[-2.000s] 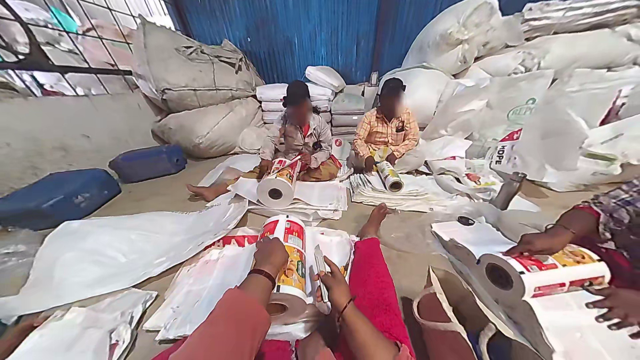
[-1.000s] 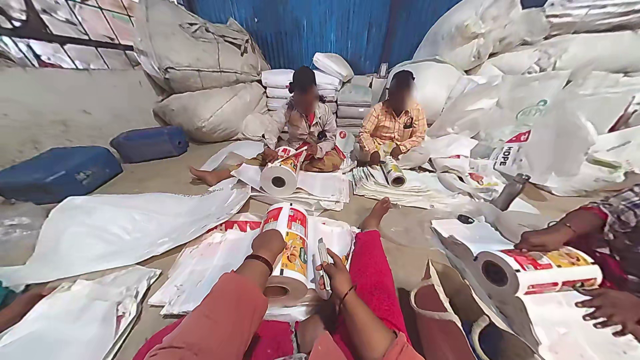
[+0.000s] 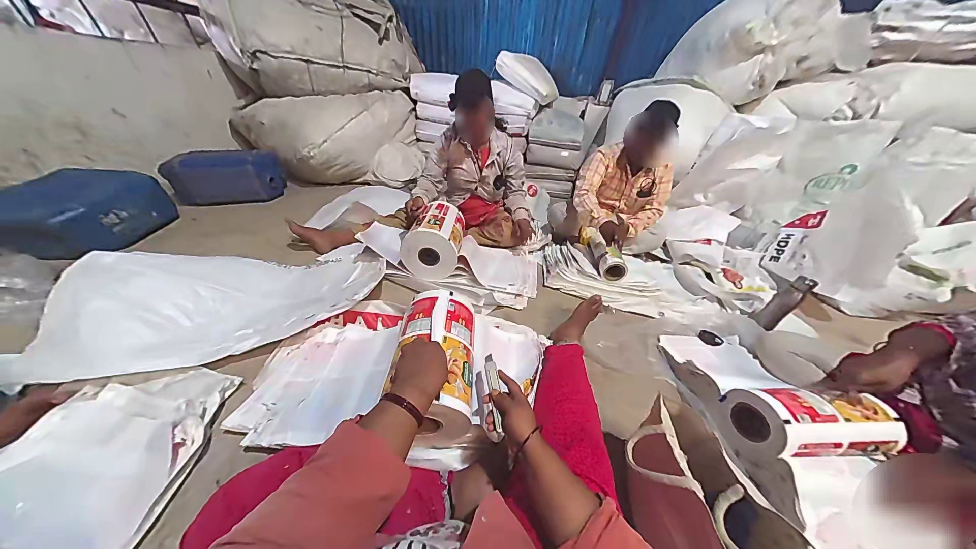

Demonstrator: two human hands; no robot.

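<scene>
A roll of printed plastic film (image 3: 457, 347) lies in front of me on a stack of white sheets (image 3: 328, 381), its cardboard-coloured end toward me. My left hand (image 3: 419, 370) rests on the roll's left side, fingers bent over the printed surface. Just right of the roll, my right hand (image 3: 512, 412) grips a pale, slim tool, apparently a utility knife (image 3: 494, 400), held roughly upright. Whether its blade is out cannot be told. The underside of the roll is hidden.
Two people sit opposite with film rolls (image 3: 431, 252) on sheet stacks. At the right, another person is beside a film roll (image 3: 816, 423). Blue plastic containers (image 3: 221, 177) stand at the left. A large white sheet (image 3: 191, 305) lies on the floor. Open cut containers (image 3: 671, 488) stand by my right leg.
The hand of the person at the right has come off the roll there. My left hand stays on my roll and my right hand still holds the tool.
</scene>
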